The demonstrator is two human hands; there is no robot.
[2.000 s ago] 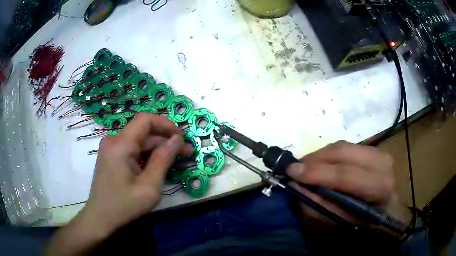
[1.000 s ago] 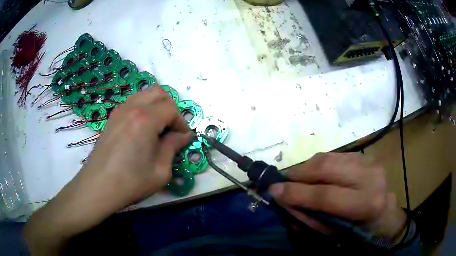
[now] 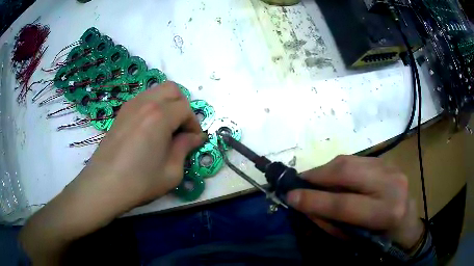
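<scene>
The green panel of ring boards [image 3: 215, 167] lies slantwise on the white bench top, with red and black leads sticking out at its left. My left hand [image 3: 140, 137] lies over the panel's middle; its thumb and fingertips pinch a small dark end, apparently a wire lead [image 3: 206, 135], mostly hidden by the fingers. My right hand [image 3: 353, 195] grips the black handle of the soldering iron [image 3: 252, 157]. The iron's tip is at the ring board [image 3: 235, 136] at the panel's right end, just right of my left fingertips. The thin curved guide tube runs below the shaft.
A red tangle of leads [image 3: 28, 45] lies at the upper left. Clear plastic [image 3: 10, 182] lines the left edge. A dark box with a yellowish end [image 3: 375, 56] stands at the upper right, with black cables [image 3: 417, 104] running down. The bench's front edge curves above my lap [image 3: 208, 234].
My left hand has moved right to the panel's end rings. The iron's tip has shifted slightly left, then slightly up and right. The panel and bench appear further left and higher in view.
</scene>
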